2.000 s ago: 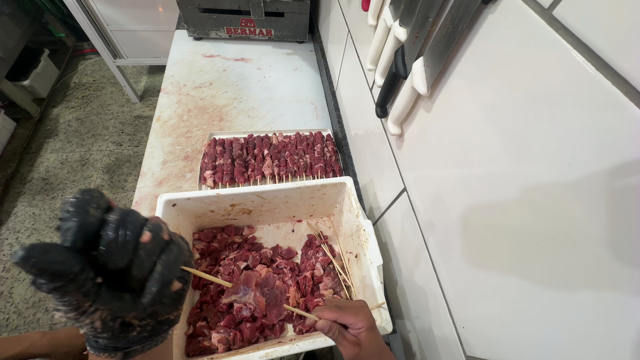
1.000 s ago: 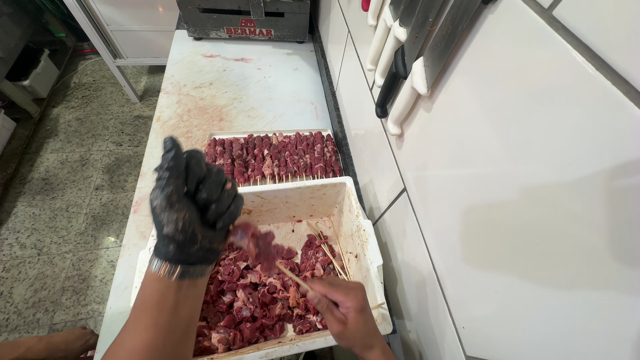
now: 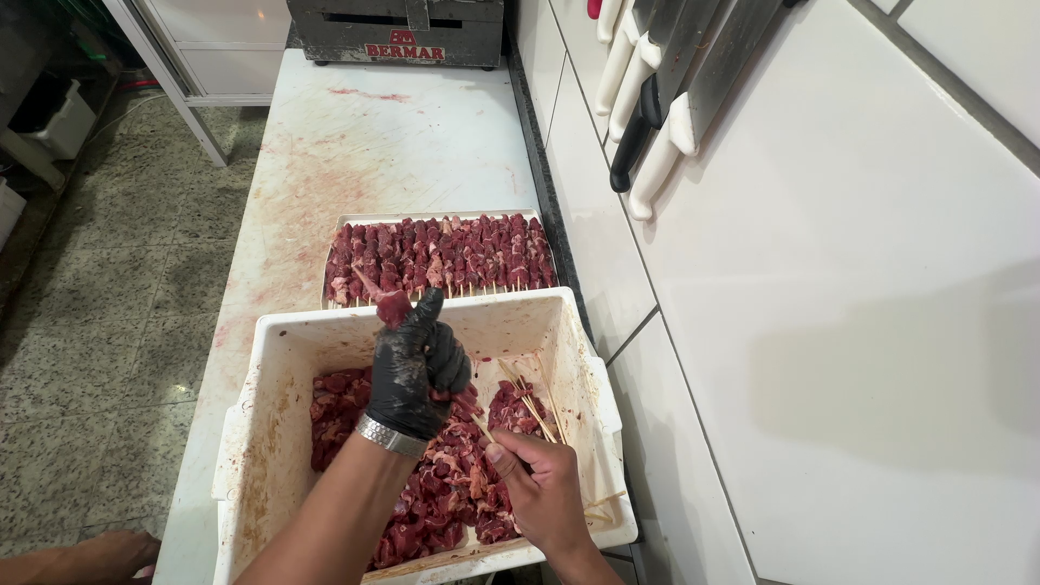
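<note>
My left hand [image 3: 418, 366], in a black glove with a metal watch band at the wrist, is closed around the meat on a wooden skewer. Red meat [image 3: 393, 309] sticks out above its thumb. My bare right hand [image 3: 540, 483] pinches the skewer's lower end [image 3: 483, 427]. Both hands are over a white plastic tub [image 3: 268, 406] that holds raw meat pieces [image 3: 439, 487]. Several bare skewers [image 3: 532, 406] lean on the meat at the tub's right side. Behind the tub, finished meat skewers [image 3: 447, 252] lie side by side on a white tray [image 3: 439, 215].
Knives [image 3: 674, 146] hang on the tiled wall at right. A grey metal machine [image 3: 398, 32] stands at the far end of the stained white worktop [image 3: 390, 130]. Another person's hand [image 3: 122, 552] is at the lower left, by the worktop's edge.
My gloved left hand has come from the left to over the tub and is now closed on the skewered meat, which was exposed between my hands two seconds ago.
</note>
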